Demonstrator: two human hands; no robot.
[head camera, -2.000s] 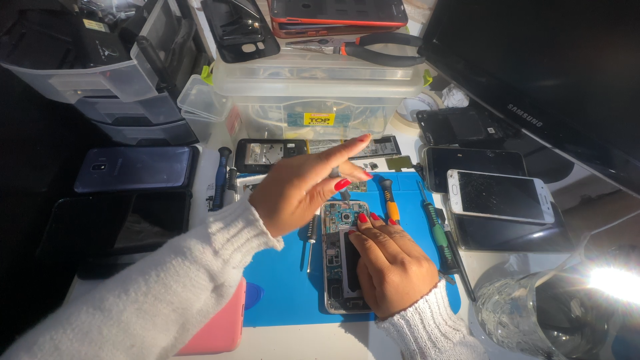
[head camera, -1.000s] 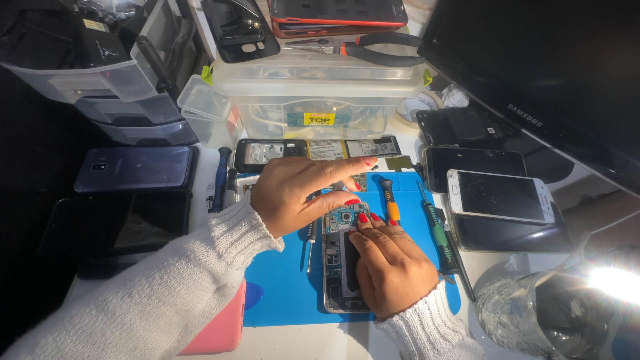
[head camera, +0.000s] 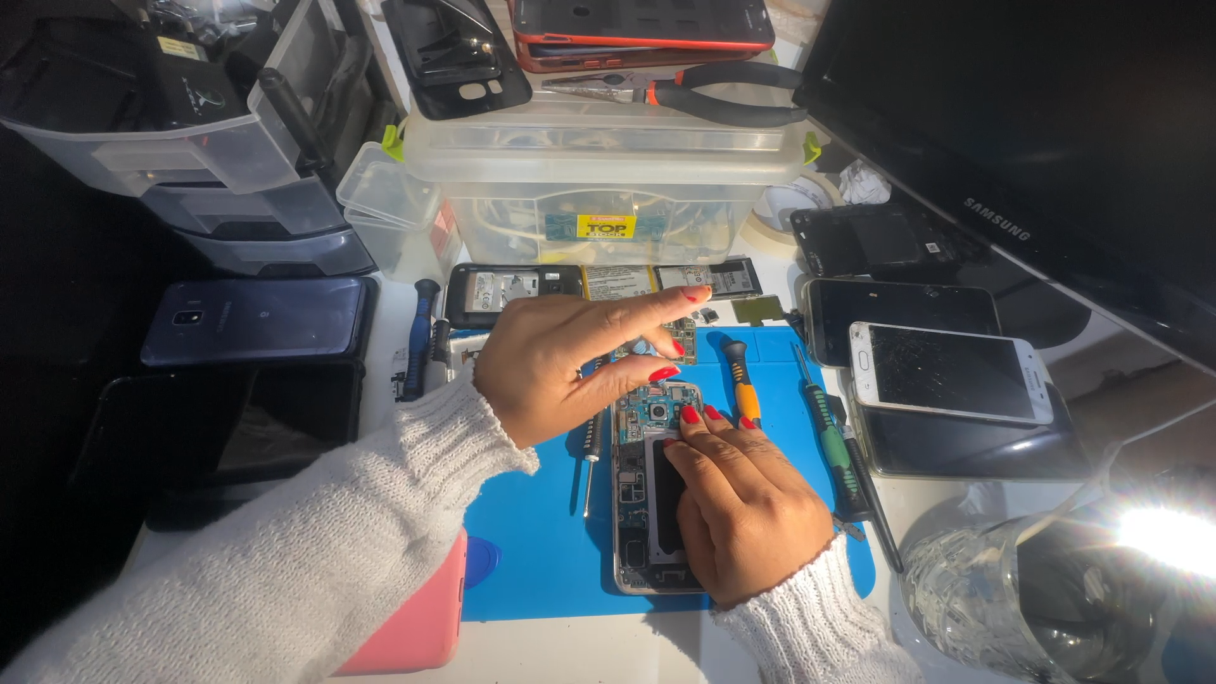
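An opened smartphone (head camera: 632, 513) lies on a blue work mat (head camera: 541, 570), its circuit board and camera module exposed. My right hand (head camera: 746, 489) rests on it, fingertips on the board near the camera and palm over the lower right side. Above the phone's top edge is my left hand (head camera: 579, 356), fingers stretched to the right and spread from the thumb; nothing shows between them. A loose circuit board (head camera: 684, 342) lies partly behind those fingers. A screwdriver with a black and white handle (head camera: 593, 442) lies left of the phone, and an orange and black screwdriver (head camera: 740, 380) lies beyond my right hand.
Right of the mat are a green screwdriver (head camera: 831, 437), a white phone with a cracked screen (head camera: 955, 372) and a glass vessel (head camera: 1007, 589). Behind stands a clear plastic box (head camera: 608, 157) with pliers (head camera: 722, 93) on top. A pink case (head camera: 418, 617) and dark phones (head camera: 256, 323) are at left.
My left hand has lowered slightly, and its thumb and fingers, close above the phone's top edge, have shifted. My right hand stays on the opened phone.
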